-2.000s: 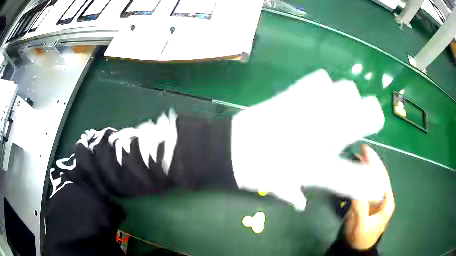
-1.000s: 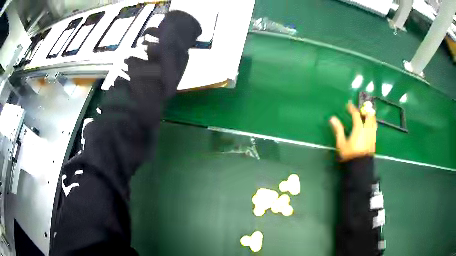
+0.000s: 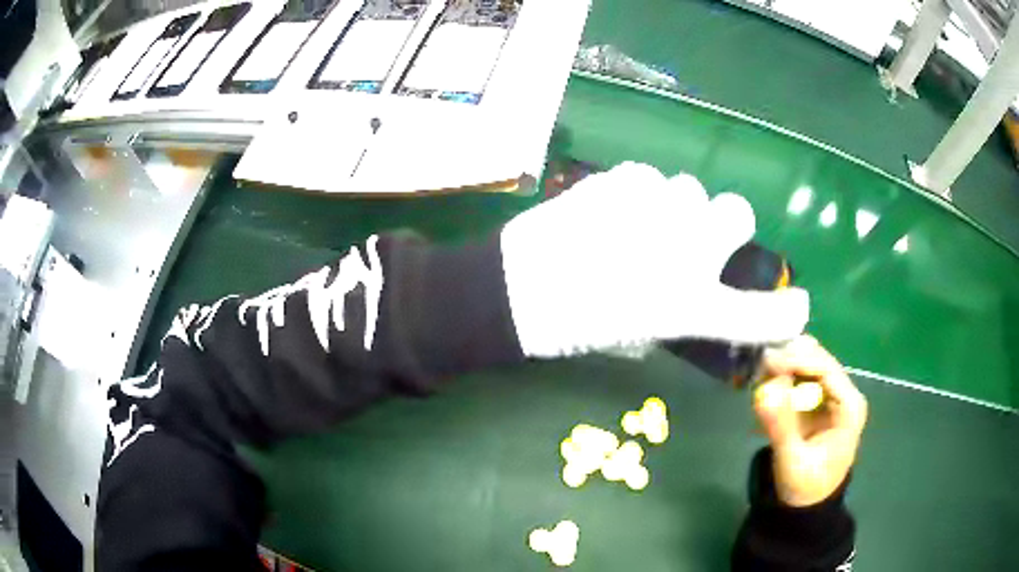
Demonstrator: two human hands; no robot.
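Note:
My left hand (image 3: pixel 648 263), in a white glove, grips a dark phone frame (image 3: pixel 715 358) over the edge between belt and bench. The glove covers much of the frame. My bare right hand (image 3: pixel 813 430) is at the frame's near right end and holds a yellow piece (image 3: pixel 807 396) between its fingertips. Several loose yellow pieces (image 3: pixel 603 453) lie in a group on the dark green bench. Another yellow piece (image 3: pixel 555 543) lies nearer to me.
A white carrier board (image 3: pixel 425 140) with a row of dark-edged phone parts (image 3: pixel 458 50) is at the upper left. The glossy green belt (image 3: pixel 894 302) runs behind my hands. Crumpled clear film (image 3: pixel 626 65) lies by its far edge. Metal machinery (image 3: pixel 101 235) is at left.
My left hand has come back from the carrier board with a dark frame. My right hand has left the belt and now holds a yellow piece. The fitted frame on the belt is no longer visible.

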